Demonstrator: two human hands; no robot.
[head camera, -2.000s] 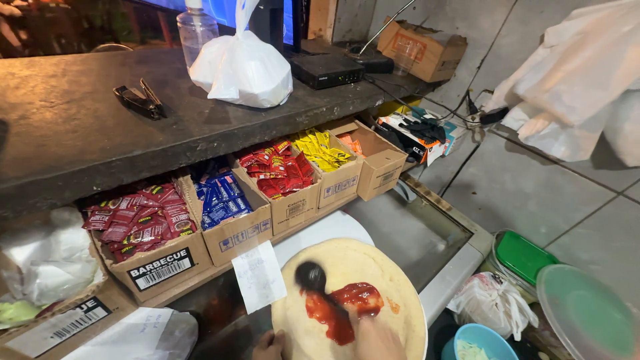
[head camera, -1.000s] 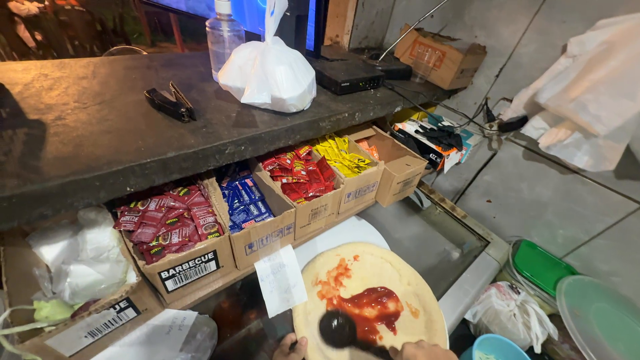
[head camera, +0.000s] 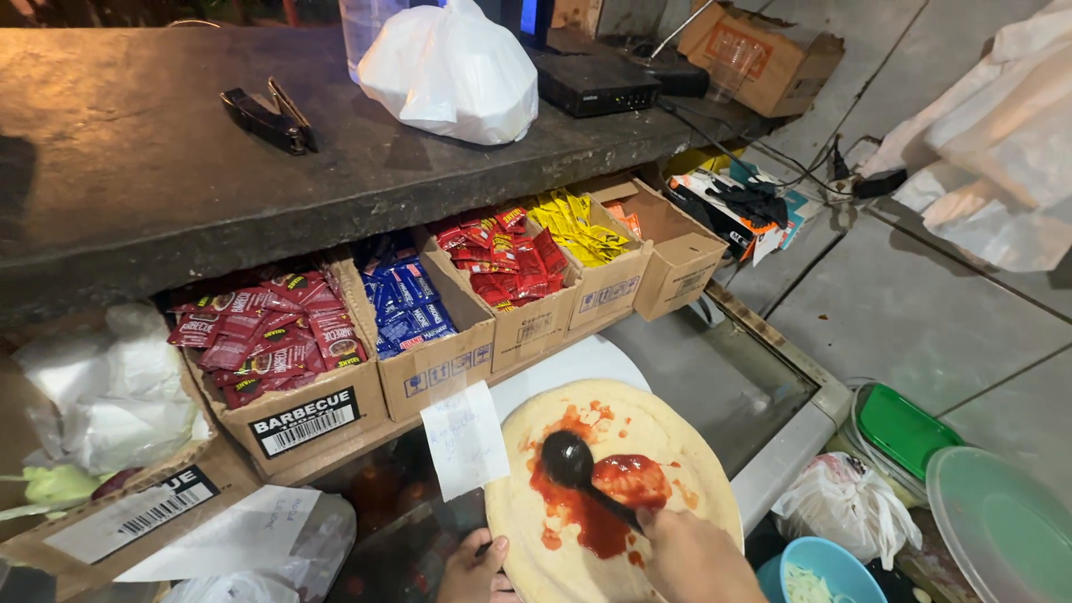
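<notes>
A round of pale pizza dough (head camera: 695, 452) lies at the lower middle, with red tomato sauce (head camera: 603, 528) spread unevenly over its centre. My right hand (head camera: 699, 557) grips the handle of a black ladle (head camera: 569, 461), whose bowl rests in the sauce left of the middle. At the dough's lower left edge is my left hand (head camera: 477, 569), thumb and fingers against the rim; something small and dark shows by its fingers. Partly under the dough is a white round board or plate (head camera: 586, 364). A handwritten paper slip (head camera: 465, 440) hangs at the dough's upper left.
Cardboard boxes (head camera: 532, 335) of sauce sachets line the shelf under a dark counter (head camera: 167, 193). On the counter are a stapler (head camera: 268, 117), a tied white bag (head camera: 452, 75) and a black device (head camera: 595, 84). At the lower right stand a blue bowl (head camera: 816, 557) and a green lid (head camera: 909, 427).
The ladle has moved over the dough, from its lower part a second ago to left of centre, and the sauce patch has spread wider. My left hand stays at the dough's edge.
</notes>
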